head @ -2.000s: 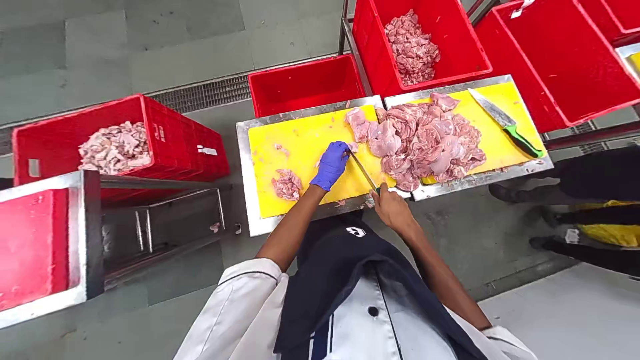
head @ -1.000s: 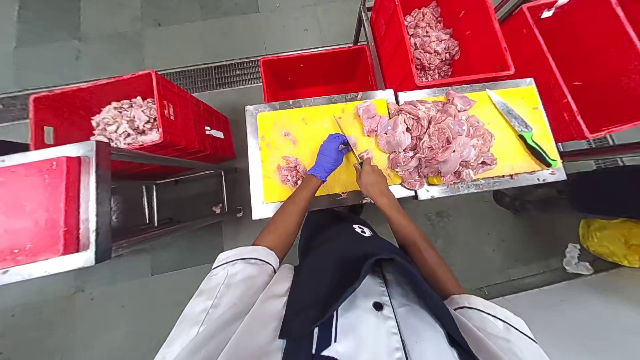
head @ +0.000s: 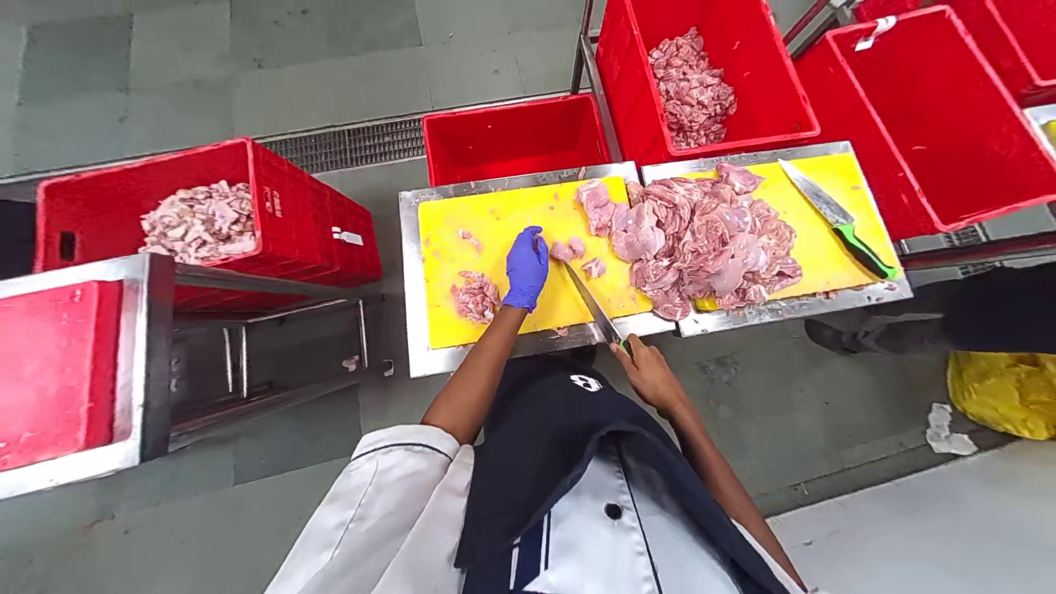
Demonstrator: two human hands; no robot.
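My left hand [head: 526,268], in a purple glove, rests over the yellow cutting board [head: 487,210] just left of some small raw meat pieces [head: 568,249]; whether its fingers hold anything is unclear. My bare right hand [head: 648,369] grips a knife [head: 592,302] at the board's near edge, its blade slanting up-left to those pieces. Cut meat bits [head: 475,297] lie left of my left hand. A large pile of raw boneless meat [head: 714,239] covers much of the right-hand board. Beyond it lies a second knife with a green handle [head: 863,250].
Red crates holding meat stand at the left [head: 318,223] and beyond the boards [head: 619,74]. Another red crate [head: 511,140] sits behind the left board, and one more [head: 949,124] at the right. A person's dark-clothed leg [head: 998,309] and a yellow bag [head: 1002,392] are at the right.
The knife in my right hand has swung away from my left hand, its handle now nearer the board's front edge. Small meat pieces now show between the hand and blade.
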